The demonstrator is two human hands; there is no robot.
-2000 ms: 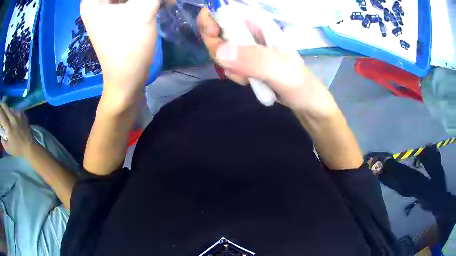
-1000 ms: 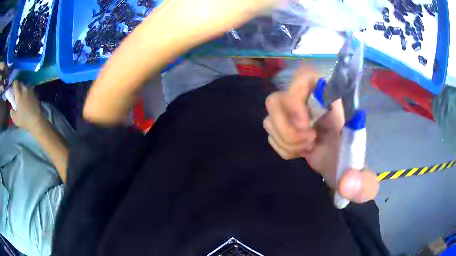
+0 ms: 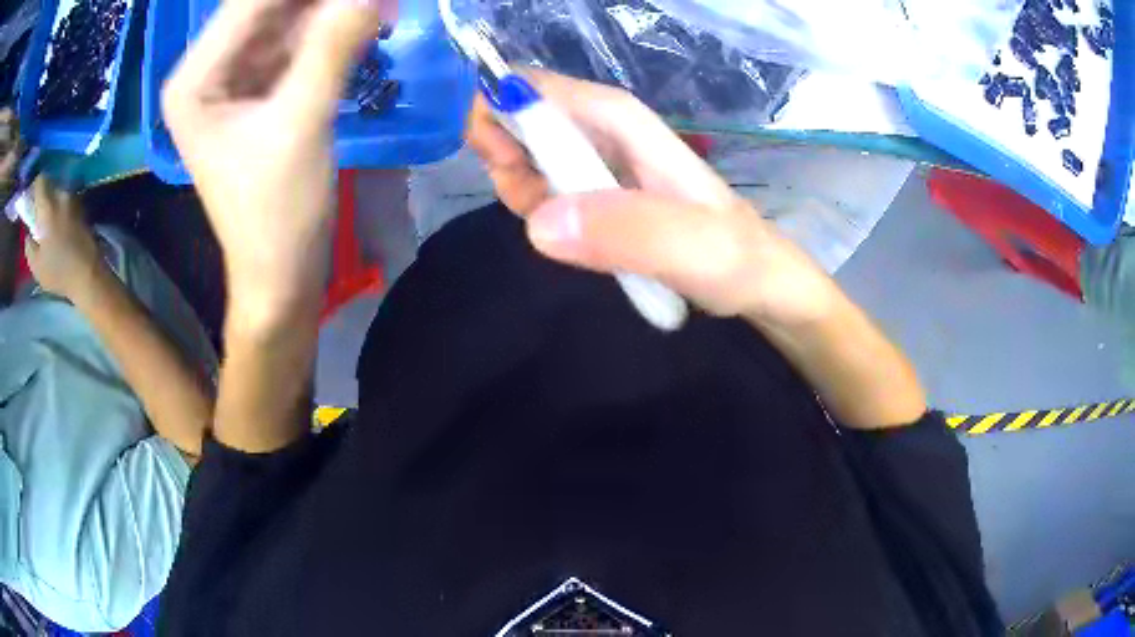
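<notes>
My right hand is closed around the nippers, whose white handles look closed together; a blue collar shows, and the silver jaws point up and left over the edge of the blue tray. My left hand is raised over that tray, blurred, fingers curled at the top of the picture; whether it holds a part cannot be told. Black parts lie in the tray, partly hidden behind my left hand.
A clear plastic bag with dark contents lies between the trays. A white-floored tray with black parts is at the far right. Another parts tray is at the far left, beside a neighbour's hand. Red stools stand below the bench.
My left hand has moved from the bag area back to the left, over the blue tray. My right hand has moved up and left, and the nippers have gone from open to closed.
</notes>
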